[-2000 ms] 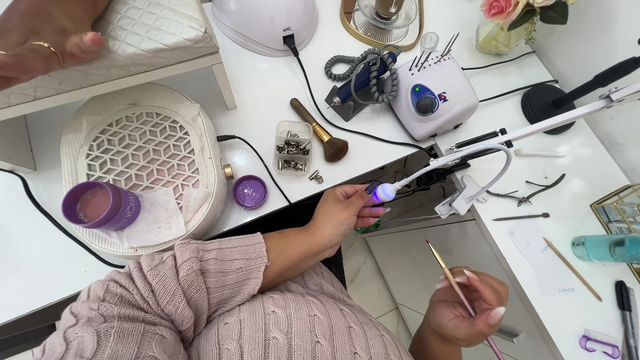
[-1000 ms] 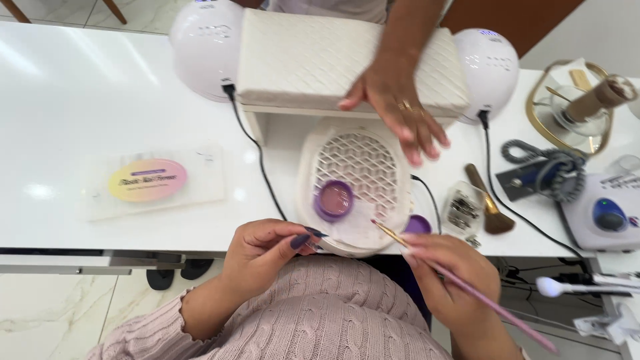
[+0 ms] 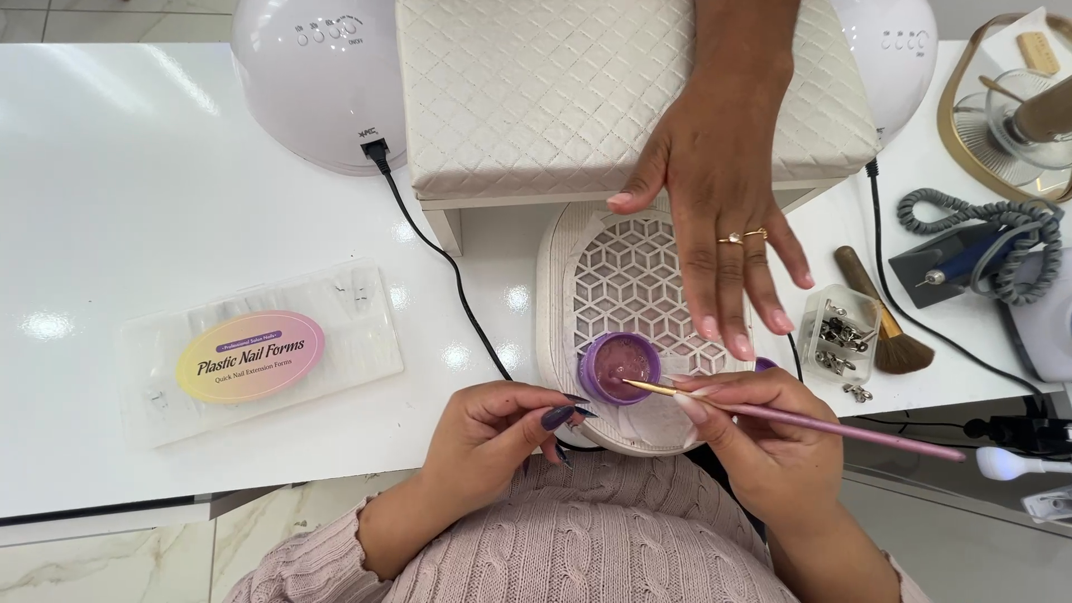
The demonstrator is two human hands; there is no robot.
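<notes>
My right hand holds a nail brush with a pink handle and gold ferrule; its tip is in or just over the pink gel in a purple jar. The jar stands on a white nail dust collector with a hexagon-patterned grille and white tissue. Just left of the jar is my left hand, thumb and fingertips pinched together around something small and dark, perhaps a nail form, that I cannot make out clearly. Another person's hand with rings reaches over the quilted hand rest, fingers spread above the grille.
Two nail lamps flank the hand rest, their black cords crossing the desk. A box of plastic nail forms lies at left. At right are a box of metal clips, a powder brush, and a nail drill handpiece.
The view has swung left from the lamp and drill side. My left hand was at the small lit lamp two seconds ago and is now beside the jar. The brush tip has moved left to the jar.
</notes>
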